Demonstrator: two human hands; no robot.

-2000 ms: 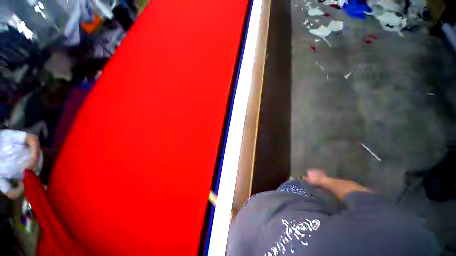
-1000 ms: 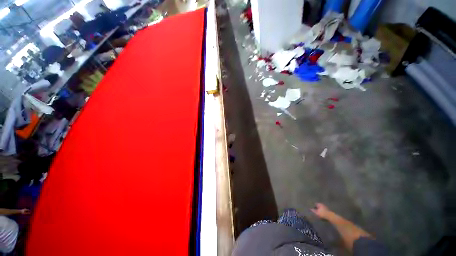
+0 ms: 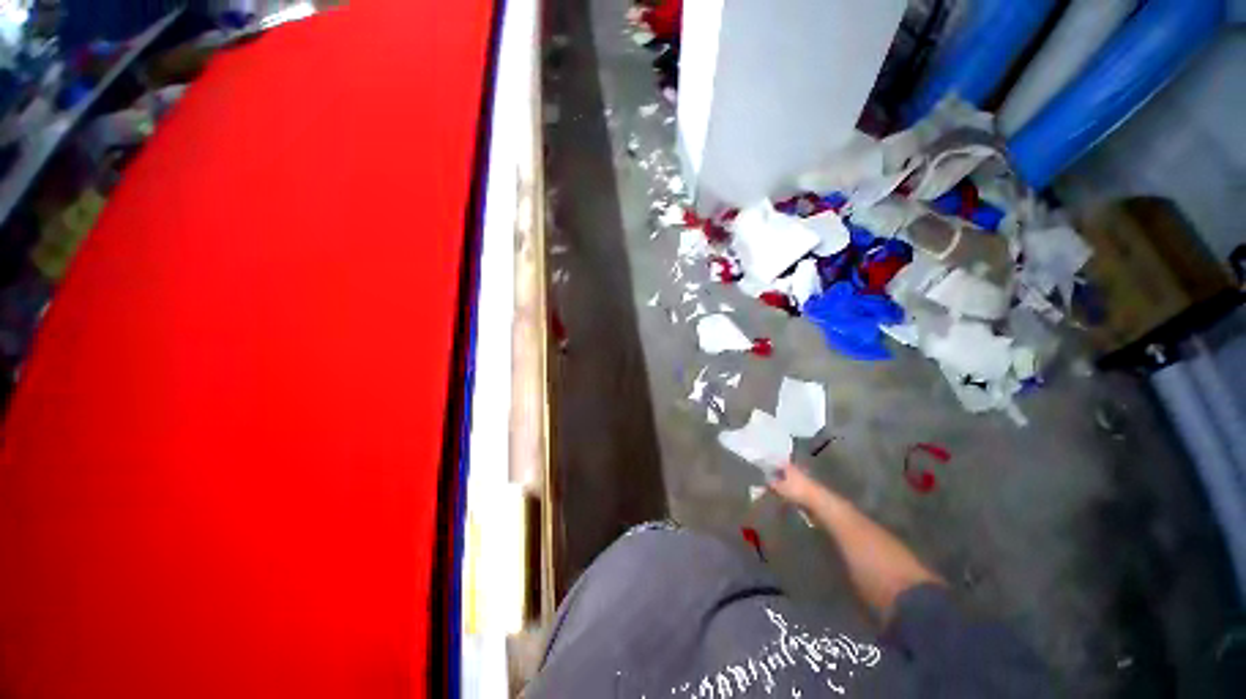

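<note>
A wide red fabric ply covers the table to my left and looks smooth. Its near edge runs beside thin dark and blue strips and a white band. A pale yellow block-like shape lies on the white band near the bottom. My right hand is low over the floor side, away from the fabric, in front of white scraps. It is small and blurred, so its fingers cannot be read. My left hand is not in view.
A table edge runs beside the aisle. White, blue and red offcuts lie heaped by a white pillar. A brown box and blue rolls stand at the right.
The view has moved along the table, bringing the pillar and offcut heap closer. The person's hand at the far left is no longer in view. My right arm reaches further forward.
</note>
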